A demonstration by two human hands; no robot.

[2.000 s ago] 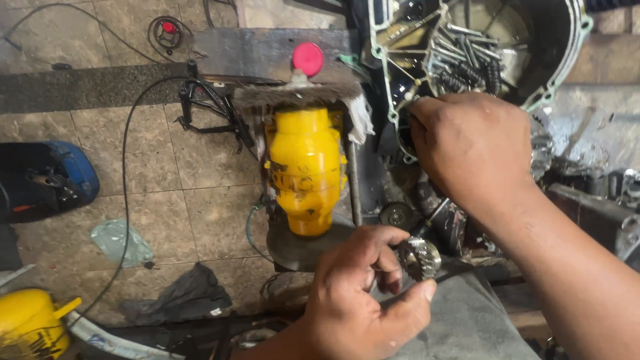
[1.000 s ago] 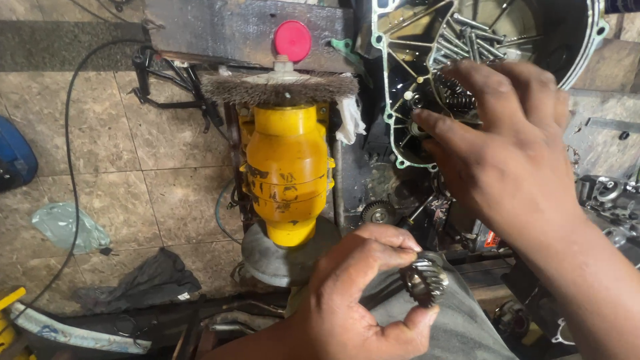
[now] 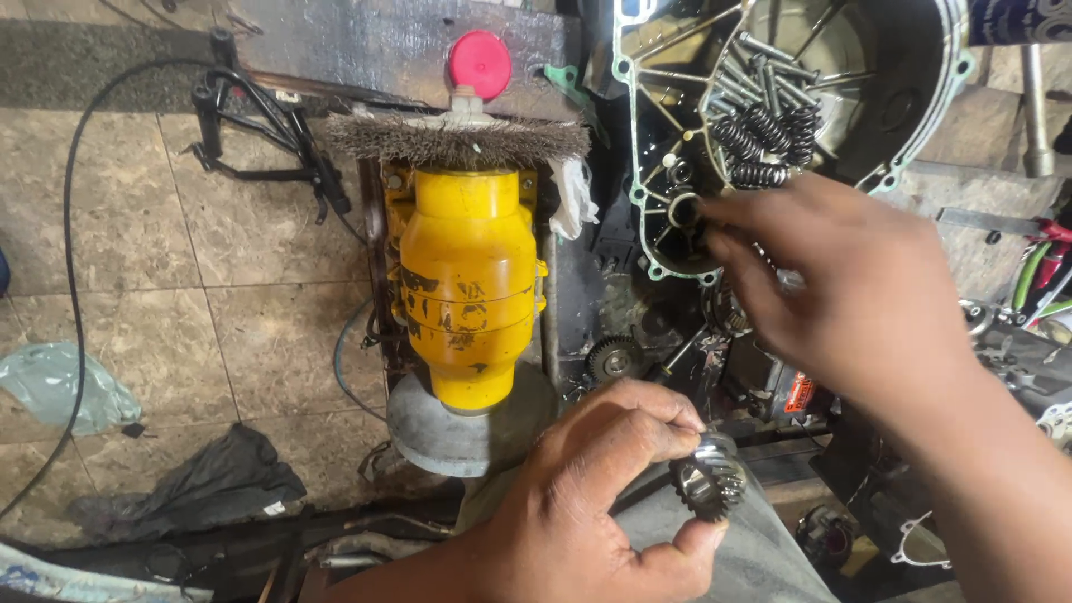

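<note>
Low in the middle, my left hand (image 3: 628, 502) pinches a small helical gear (image 3: 710, 479) between thumb and fingers. My right hand (image 3: 846, 285), blurred, is over the lower edge of a metal engine cover (image 3: 641, 151) with green gasket remains along its rim. Its fingertips are beside a metal ring (image 3: 683, 209) in the cover; whether they hold anything cannot be told. Bolts (image 3: 766, 75) and dark coil springs (image 3: 766, 127) lie inside the cover. Below it, another gear (image 3: 615, 358) rests on the dark surface.
A yellow bench grinder (image 3: 469, 276) with a wire brush wheel (image 3: 461, 141) and a grey grinding wheel (image 3: 473, 427) stands left of my hands. A red cap (image 3: 480, 64) is above it. Pliers (image 3: 1051, 260) and engine parts lie at the right, a black cable (image 3: 74, 276) at the left.
My right hand's fingers were spread over the cover one second ago and are now lower, closer together near the ring. My left hand has kept the gear, turning it somewhat.
</note>
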